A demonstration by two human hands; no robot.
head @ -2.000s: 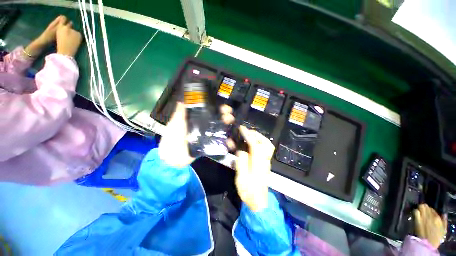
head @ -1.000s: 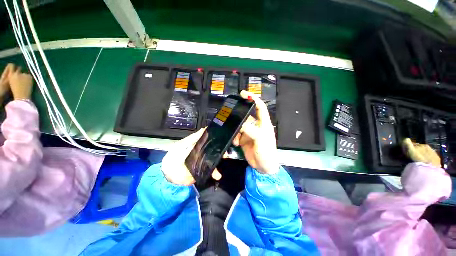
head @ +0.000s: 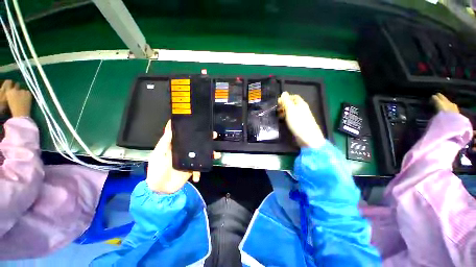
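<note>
A black smartphone (head: 192,133) is held over the tray's left part, its screen up with a column of orange blocks. My left hand (head: 166,166) grips its lower end. The black phone tray (head: 143,117) lies in front of me; its leftmost pocket holds no phone. Two phones, a middle one (head: 228,117) and one to its right (head: 263,117), lie in pockets with white and orange blocks lit. My right hand (head: 300,117) is over the tray's right part, fingers bunched beside the right phone's edge; whether they hold anything is unclear. The held phone covers the pocket behind it.
Black labelled packs (head: 353,121) lie right of the tray. Beyond them is a neighbour's tray (head: 385,141) with a pink-sleeved arm (head: 436,151) over it. Stacked trays (head: 417,52) stand behind. White cables (head: 39,99) hang at left, near another person's hands (head: 16,99). A metal post (head: 125,26) rises behind.
The held phone has gone from tilted between both hands to upright in my left hand, now showing more orange blocks. My right hand has left it and moved right over the tray.
</note>
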